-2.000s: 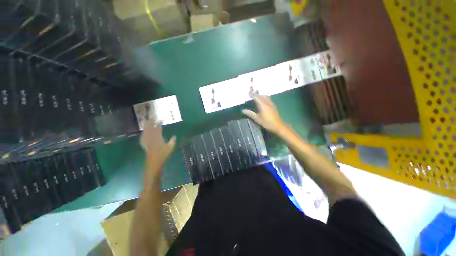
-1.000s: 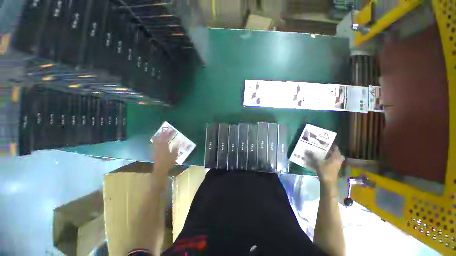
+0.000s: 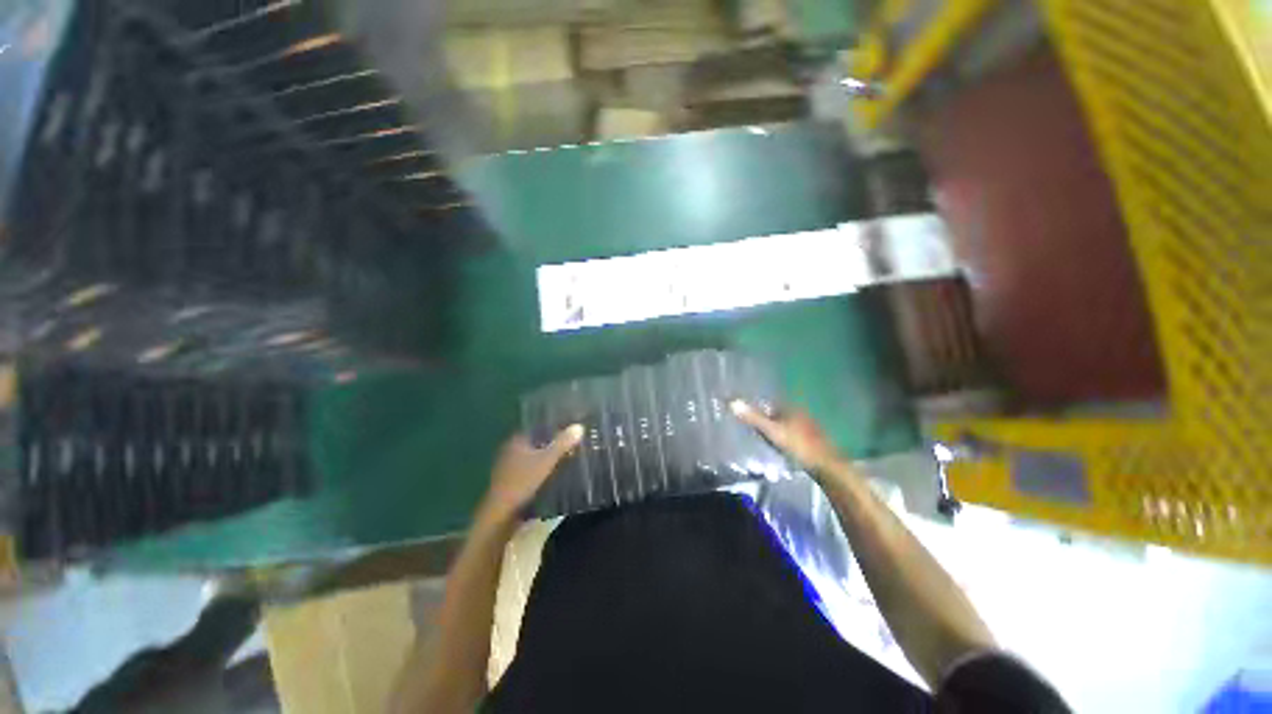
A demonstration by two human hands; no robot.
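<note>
A row of dark retail boxes [image 3: 645, 423] stands on edge at the near edge of the green packing table [image 3: 405, 467], just in front of my body. My left hand [image 3: 534, 467] grips the row's left end, thumb on top. My right hand [image 3: 784, 430] holds its right end, thumb on top. The picture is blurred, and whether the row is lifted cannot be told. A line of white-faced retail boxes [image 3: 698, 279] lies flat beyond the row and reaches to the machine outlet.
Tall black stacked boxes [image 3: 168, 195] fill the left side. A yellow punched guard [image 3: 1116, 209], red-brown curtain [image 3: 1025, 237] and roller conveyor [image 3: 932, 328] are at right. An open brown carton [image 3: 335, 649] is below left. Brown cartons [image 3: 509, 63] stand beyond the table.
The two separate white-faced boxes under my hands no longer show lying flat. My hands have moved inward to both ends of the dark row. The view has turned and shifted.
</note>
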